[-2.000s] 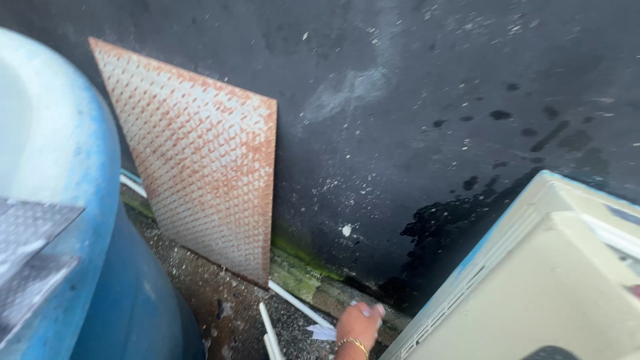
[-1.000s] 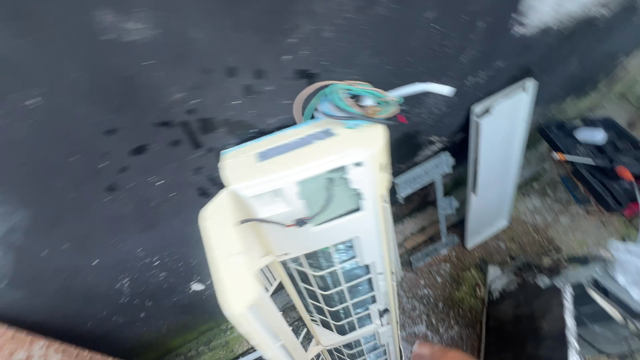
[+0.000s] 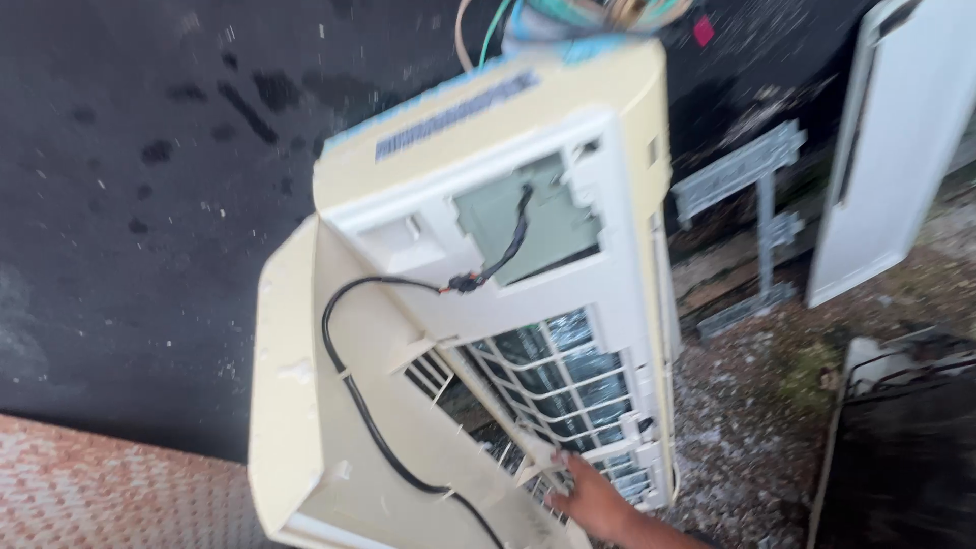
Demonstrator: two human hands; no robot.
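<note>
An indoor air conditioner unit [image 3: 488, 160] in yellowed plastic stands on end against the dark wall, with its front cover [image 3: 286, 381] swung open to the left. A black cable [image 3: 374, 427] runs from a connector in the unit's body down along the inside of this cover. My right hand [image 3: 591, 496] comes in from the lower right, its fingers closed around a slatted plastic edge between cover and body; the fingertips are partly blurred. Wire grilles [image 3: 564, 381] show beside it over a shiny, finned surface. My left hand is out of view.
Coiled tubing and wires [image 3: 587, 19] rest on top of the unit. A metal bracket [image 3: 762, 229] and a white panel [image 3: 888, 168] lean at the right. A dark flat object [image 3: 900, 465] lies at the lower right, and a rusty tread plate [image 3: 122, 488] is at the lower left.
The view has swung right from the tread plate and blue barrel to the air conditioner and come closer to it. My right hand is now on the unit; one second ago only its fingertips showed below.
</note>
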